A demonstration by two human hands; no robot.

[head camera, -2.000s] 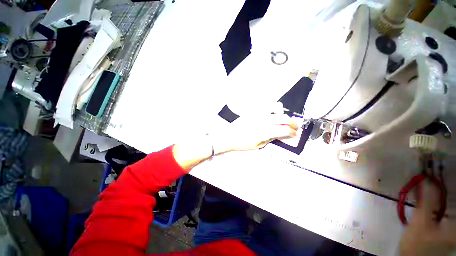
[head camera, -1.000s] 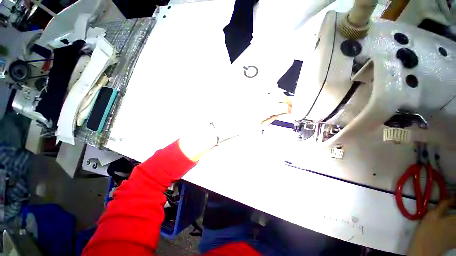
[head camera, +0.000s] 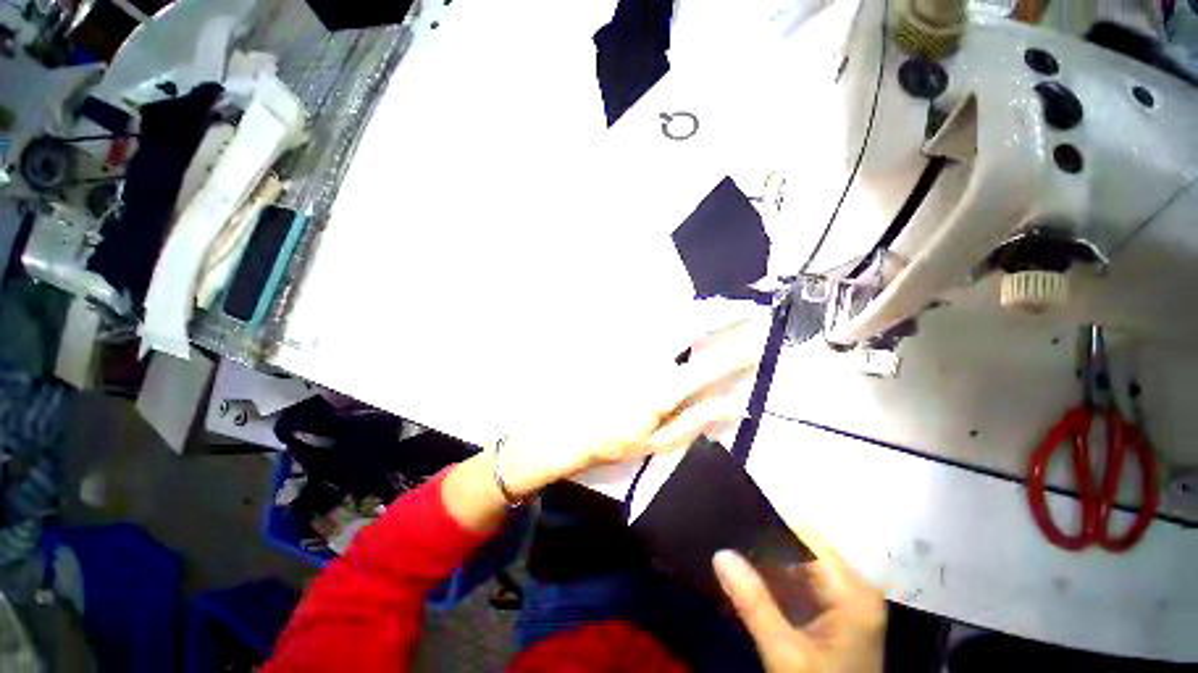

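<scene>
A dark fabric piece (head camera: pixel 720 506) with a white piece on it runs from the table's front edge up to the presser foot (head camera: pixel 796 310) of the sewing machine (head camera: pixel 998 171). My left hand (head camera: pixel 664 414) lies spread on the white part, left of the needle; its fingers are washed out by glare. My right hand (head camera: pixel 821 611) holds the dark end between thumb and fingers at the table's front edge. A dark sewn part (head camera: pixel 725 241) lies behind the foot. Whether the needle is down cannot be told.
Red-handled scissors (head camera: pixel 1093 476) lie at right. A metal ring (head camera: pixel 679 126) and another dark piece (head camera: pixel 633 59) lie farther back. At left are stacked strips (head camera: pixel 217 204) and a phone (head camera: pixel 267 266) on the side stand, with a blue bin (head camera: pixel 283 523) below.
My right hand has moved from beside the scissors to the fabric's near end and taken hold of it. My left hand has moved nearer me. More dark fabric shows behind the foot.
</scene>
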